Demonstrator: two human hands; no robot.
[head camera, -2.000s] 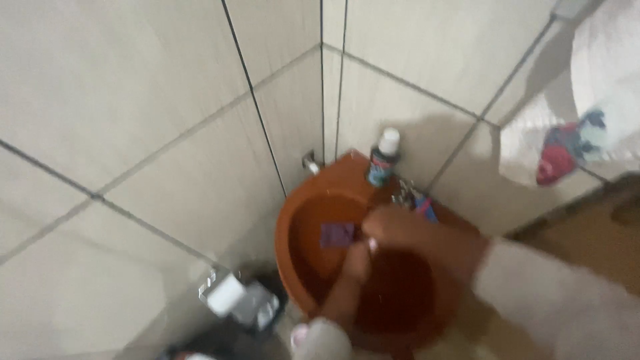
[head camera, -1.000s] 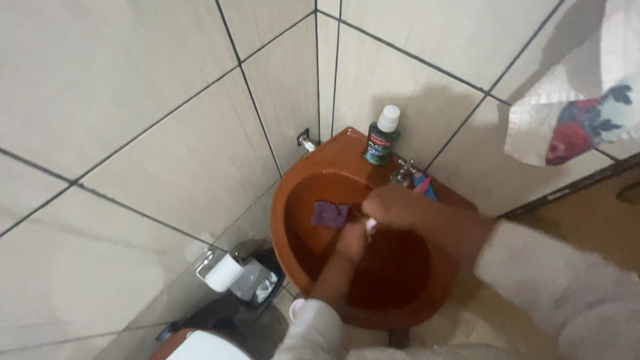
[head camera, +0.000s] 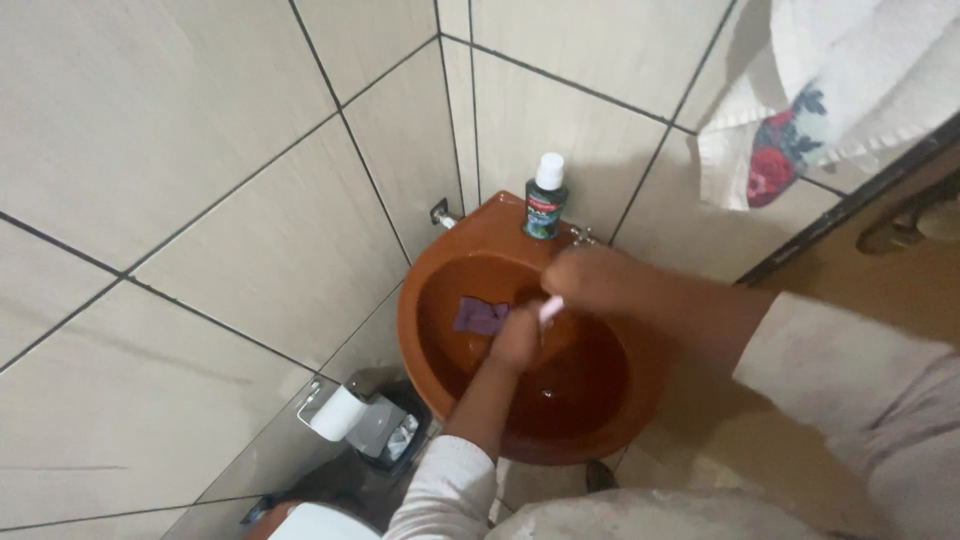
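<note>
Over the brown-orange washbasin (head camera: 420, 300), my left hand (head camera: 517, 337) and my right hand (head camera: 581, 277) are close together, both blurred. A small pale pink item (head camera: 551, 307) shows between them; my right hand's fingers close around its upper end, while my left hand is at its lower end, its grip unclear. What the item is cannot be made out. A folded purple cloth (head camera: 481, 315) lies in the basin just left of my left hand. Behind my right hand is a metal cross-handle tap (head camera: 582, 235), its spout hidden.
A green Colgate mouthwash bottle (head camera: 544, 196) with a white cap stands on the basin's back ledge. A white towel with printed roses (head camera: 772, 165) hangs at upper right. Lower left are a toilet paper roll (head camera: 337, 414), a bin (head camera: 397, 442) and a white toilet lid (head camera: 322, 525).
Both hands stay together over the basin, the pale item between them. The pink and blue thing that showed beside the tap earlier is not visible now.
</note>
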